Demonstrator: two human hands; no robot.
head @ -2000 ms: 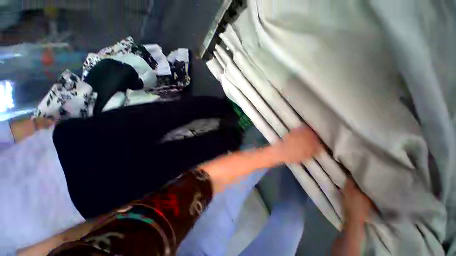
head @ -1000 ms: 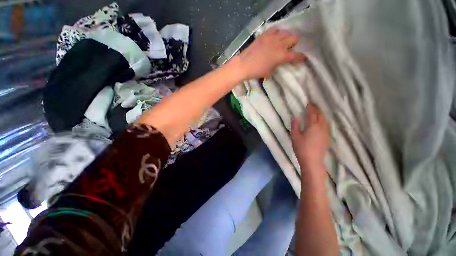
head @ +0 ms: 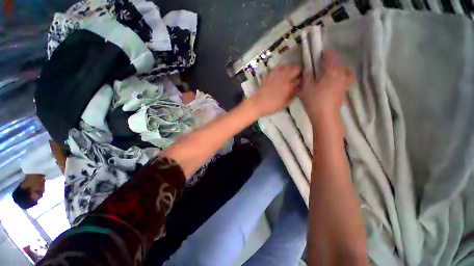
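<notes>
A large beige curtain panel [head: 421,67] lies over a slatted metal rack [head: 306,26], whose end rail and bars show at the top. Narrow lengthwise folds [head: 291,140] run along its near left edge; the cloth to the right is loose and wrinkled. My left hand [head: 280,88] is on the folds near the rack end, fingers curled on the cloth. My right hand [head: 326,83] is just right of it and grips a raised fold, which sticks out beyond the fingers. The fingertips are partly hidden and blurred.
A heap of black, pale green and white dark-print cloth [head: 83,78] lies on the dark floor [head: 218,31] at the left. A person's head [head: 30,191] shows at the lower left. Clear plastic sheeting is at the far left. My legs [head: 234,218] are beside the rack.
My right hand has moved up along the cloth, close to my left hand, which has shifted slightly down. A fold now stands raised at the rack end. More of the rack and floor heap shows.
</notes>
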